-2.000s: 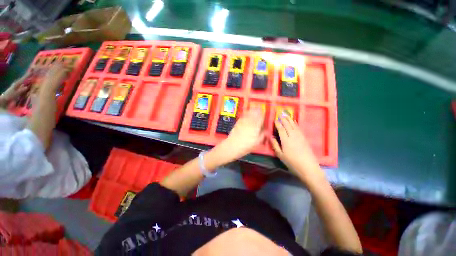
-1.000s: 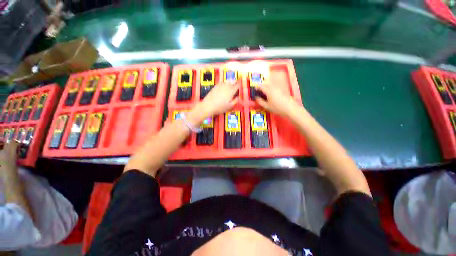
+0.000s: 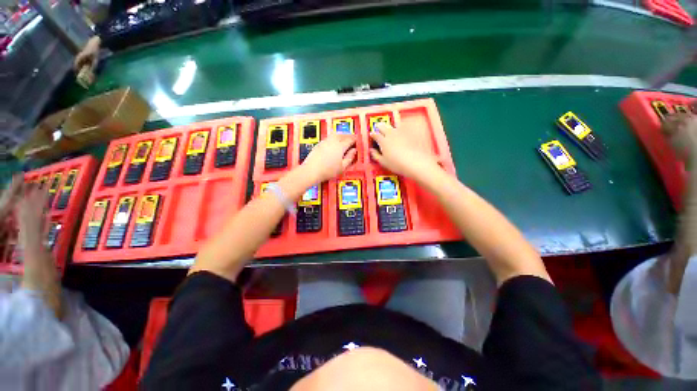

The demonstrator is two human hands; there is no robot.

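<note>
A red phone tray lies in front of me with yellow-and-black phones in two rows of pockets. My left hand lies over the lower part of a back-row phone with a blue screen. My right hand is over the back-row phone beside it, fingers on its keypad area. Both phones sit in their pockets. In the front row, a phone and another phone have lit screens. My left wrist partly hides the front-left phone. The right-end pockets are empty.
Another phone tray is at the left, with one more beyond it. A cardboard box stands behind. Two loose phones lie on the green bench at right. People's hands are at trays on both sides.
Two loose phones now lie on the bench at right, and a neighbour's hand is over the right tray. My hands remain over the same two back-row phones, with slight finger shifts.
</note>
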